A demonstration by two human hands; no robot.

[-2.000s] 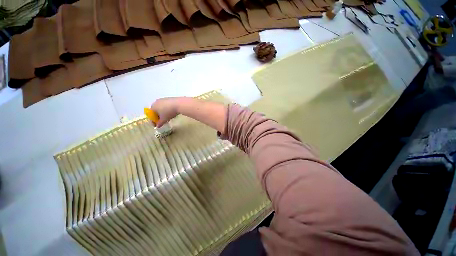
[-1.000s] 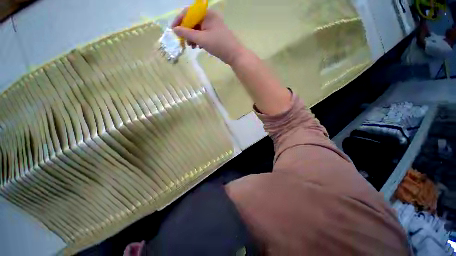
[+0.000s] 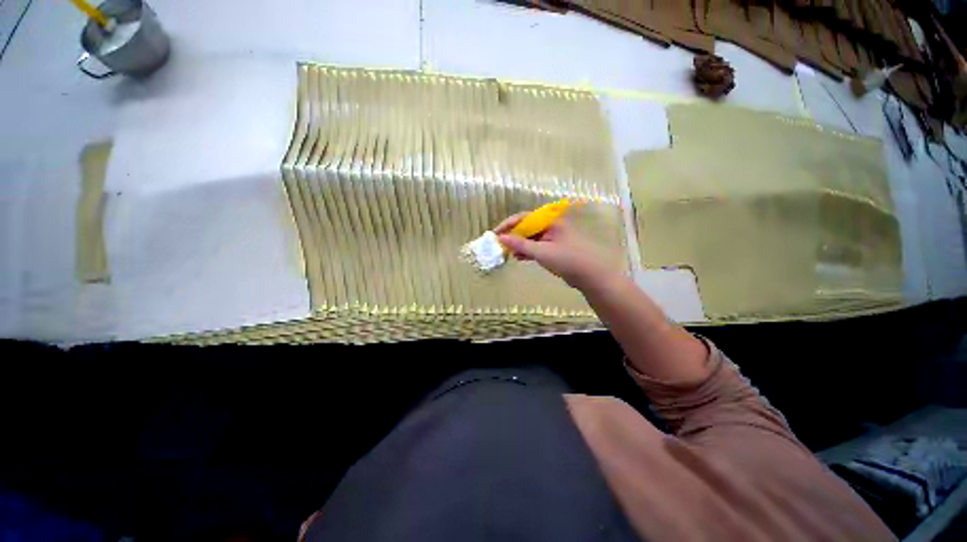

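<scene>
My right hand [image 3: 541, 246] holds the yellow-handled glue brush [image 3: 546, 219]. Its white, glue-coated bristles [image 3: 487, 252] point left, over the lower right part of the fanned khaki panels [image 3: 392, 222]; whether they touch is hard to tell. The panels overlap in narrow ridges, with pale marks along the far and near edges. A flatter pile of notched khaki panels [image 3: 763, 222] lies to their right. My left hand is not clearly in view; only a small bit of skin shows at the bottom edge, left of the dark apron.
A grey metal pot [image 3: 129, 48] with a yellow handle in it stands at the far left. A small khaki strip [image 3: 93, 212] lies on the white table top [image 3: 212, 116]. A brown lump [image 3: 714, 76] and overlapped brown pieces [image 3: 785, 32] lie at the far right. The near table edge is dark.
The view has turned, bringing the pot and khaki strip into sight. My right hand with the brush has moved from the panels' far edge to their nearer half.
</scene>
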